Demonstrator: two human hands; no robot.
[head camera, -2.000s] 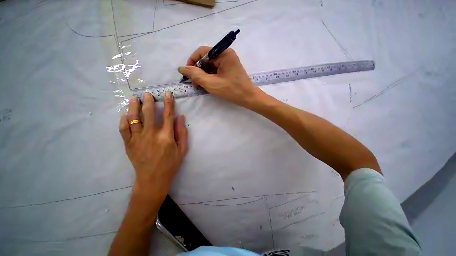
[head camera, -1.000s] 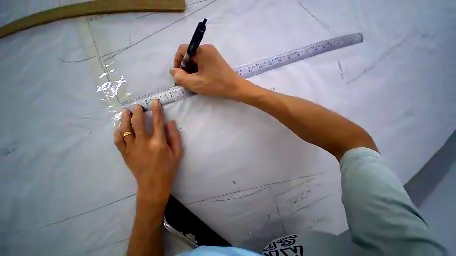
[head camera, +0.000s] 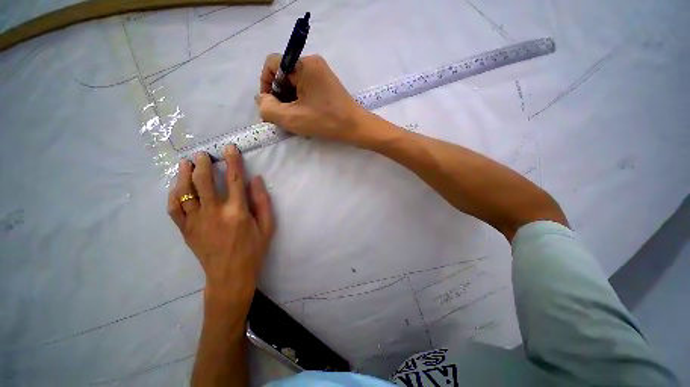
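A long steel rule (head camera: 454, 74) lies slantwise on a large white pattern sheet (head camera: 355, 204) with thin dark drawn lines. My left hand (head camera: 223, 215), with a ring on one finger, lies on the sheet and presses its fingertips on the rule's left end. My right hand (head camera: 314, 102) holds a black pen (head camera: 295, 47) upright just above the rule's upper edge. This hand covers part of the rule. The pen tip is hidden behind my fingers.
A tan-brown curved wooden strip (head camera: 136, 9) lies at the top left. Shiny clear tape (head camera: 160, 127) runs by the rule's left end. A black oblong with a silver edge (head camera: 295, 336) lies by my left forearm. The sheet's edge shows at the lower right.
The view has shifted, bringing more of the wooden strip into the picture. My right hand has moved slightly left along the rule, and the pen stands more upright. My left hand still presses the rule.
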